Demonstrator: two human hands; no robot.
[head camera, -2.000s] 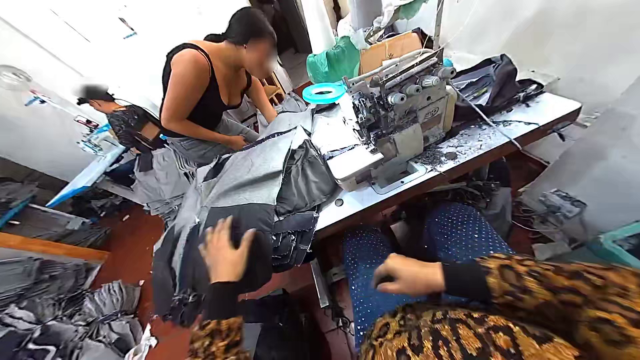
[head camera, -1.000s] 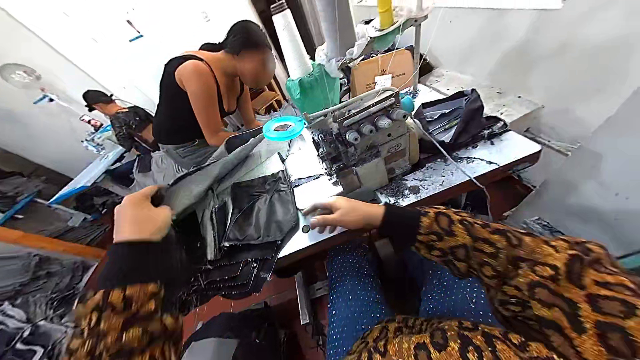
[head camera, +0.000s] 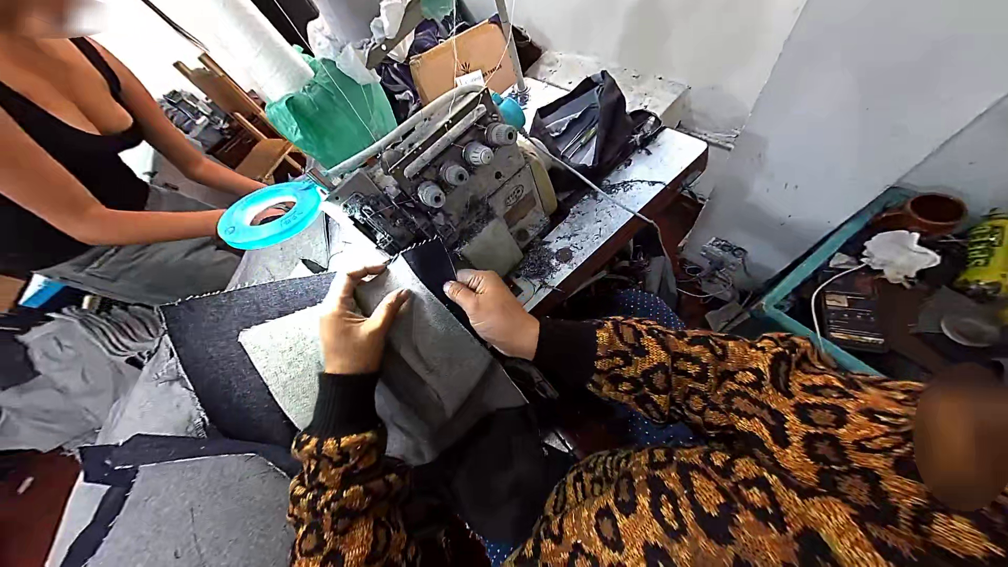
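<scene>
Dark and grey denim pieces (head camera: 441, 354) lie across the front of the overlock sewing machine (head camera: 465, 185), one end close to its needle area. My left hand (head camera: 358, 323) grips the light grey fabric, thumb and fingers pinching near its upper edge. To its right, my right hand (head camera: 492, 311) pinches the dark edge of the same work between thumb and forefinger. The fabric hangs down toward my lap. A stitched edge runs along the dark denim panel (head camera: 228, 354) left of my left hand.
A co-worker's arm (head camera: 157, 224) reaches behind a translucent blue ring (head camera: 272, 214) beside the machine. Green plastic bag (head camera: 331, 110), cardboard box (head camera: 463, 61) and black fabric pouch (head camera: 587, 126) are around it. Grey fabric piles (head camera: 63, 378) lie left; a teal-edged tray (head camera: 787, 276) stands right.
Both hands have come together in front of the machine and hold fabric there. One second ago my left hand held fabric farther left, and my right hand was at the table edge. The view is closer.
</scene>
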